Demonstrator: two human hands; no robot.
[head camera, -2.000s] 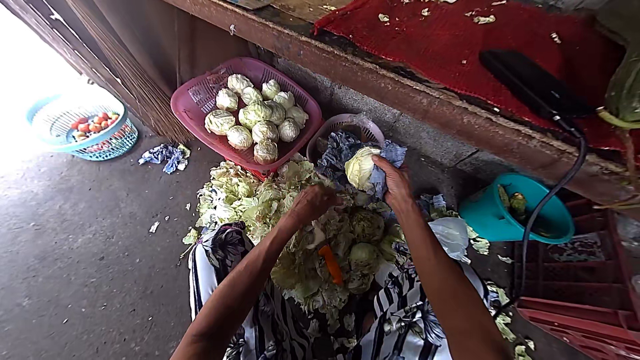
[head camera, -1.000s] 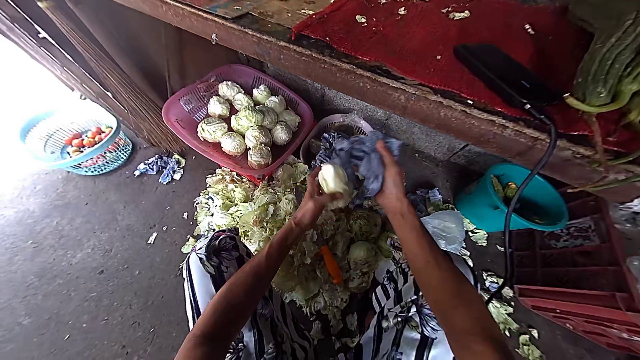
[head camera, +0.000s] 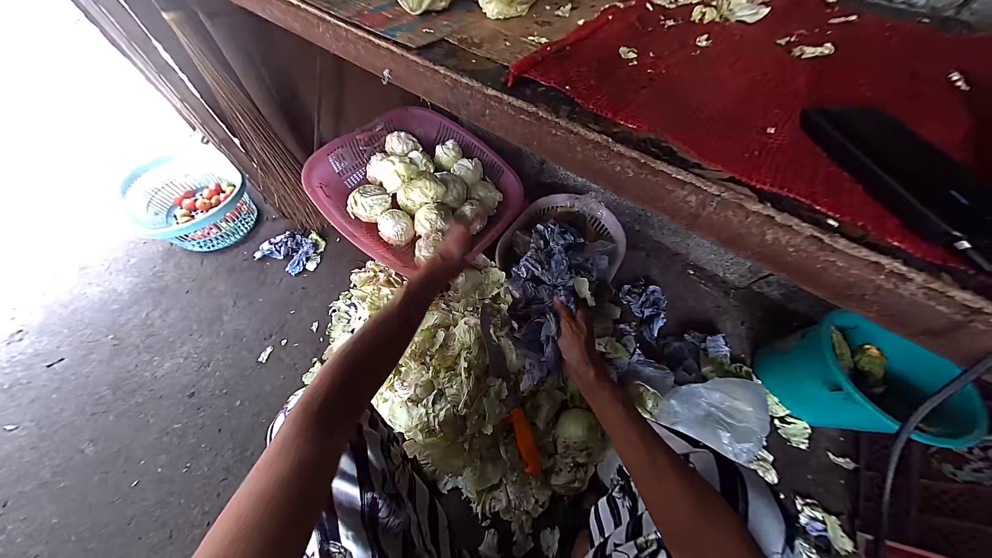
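My left hand (head camera: 452, 249), blurred, is at the near rim of the pink plastic basket (head camera: 329, 182) of trimmed cabbages (head camera: 421, 191); no cabbage shows in its grasp. My right hand (head camera: 577, 337) has its fingers on crumpled bluish wrapping, perhaps paper (head camera: 549, 271), bunched before and partly over a pale round basket (head camera: 612, 232). Between my forearms lies a heap of loose cabbage leaves (head camera: 438, 364). On it rests an orange-handled knife (head camera: 525, 440), its blade pointing away from me, beside an untrimmed cabbage (head camera: 580, 434).
A wooden bench edge (head camera: 620, 170) with a red cloth (head camera: 697, 93) and a black device (head camera: 883, 163) with a cable runs above. A teal bucket (head camera: 806, 380) stands right, near a clear plastic bag (head camera: 721, 415). A light-blue basket of tomatoes (head camera: 205, 232) and a stick broom (head camera: 248, 132) are left.
My left hand held a pale cabbage a second ago; it has moved up and left to the pink basket without it. My right hand has come down with the bluish wrapping.
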